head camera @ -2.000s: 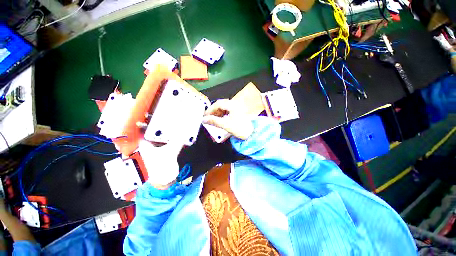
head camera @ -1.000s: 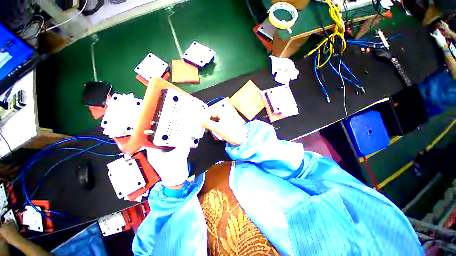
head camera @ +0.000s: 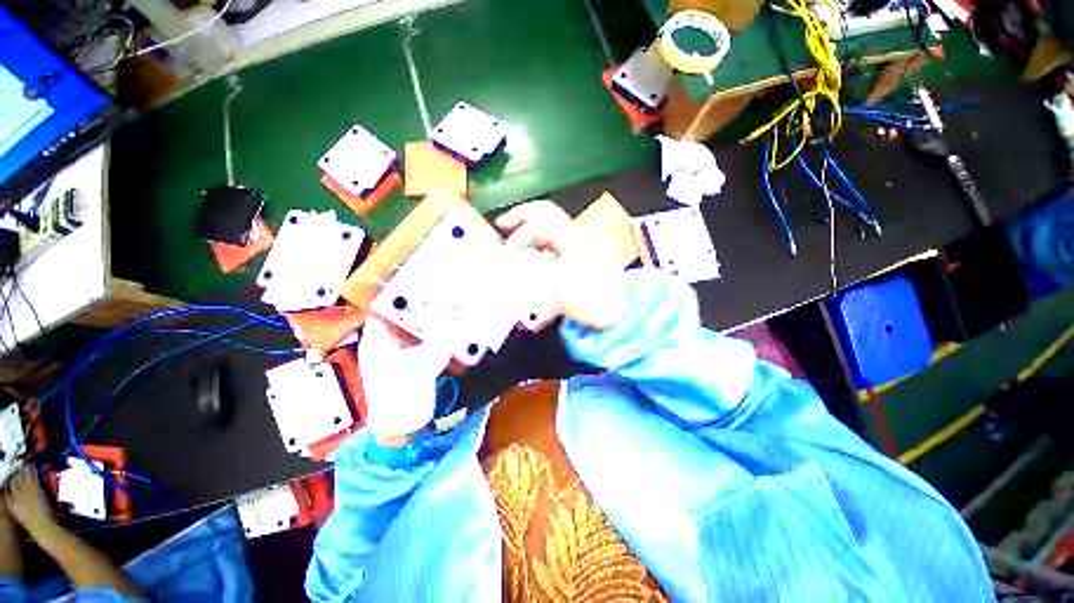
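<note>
A white square unit (head camera: 445,286) with dark corner dots is held in front of me, tilted, above an orange-red pad (head camera: 406,250). My gloved left hand (head camera: 398,379) grips its lower left edge. My right hand (head camera: 544,262) is at its right edge; its fingers are overexposed, and I cannot tell what they hold. Another white unit (head camera: 538,309) lies partly hidden under my right hand. More white units lie left of the held one (head camera: 311,259) and below that (head camera: 307,404). A lighter orange pad (head camera: 609,231) and a white unit (head camera: 682,244) lie to the right.
On the green surface are two white units (head camera: 358,159) (head camera: 469,131), an orange pad (head camera: 436,170) and a dark unit (head camera: 232,216). Crumpled white paper (head camera: 690,171), a tape roll (head camera: 695,44) and yellow cables (head camera: 821,59) are at upper right. Blue cables (head camera: 177,316) and a mouse (head camera: 212,392) are left.
The held unit has turned and tilted, and its upper side now shows plain white. My right hand has moved up along its right edge. The camera view has shifted slightly.
</note>
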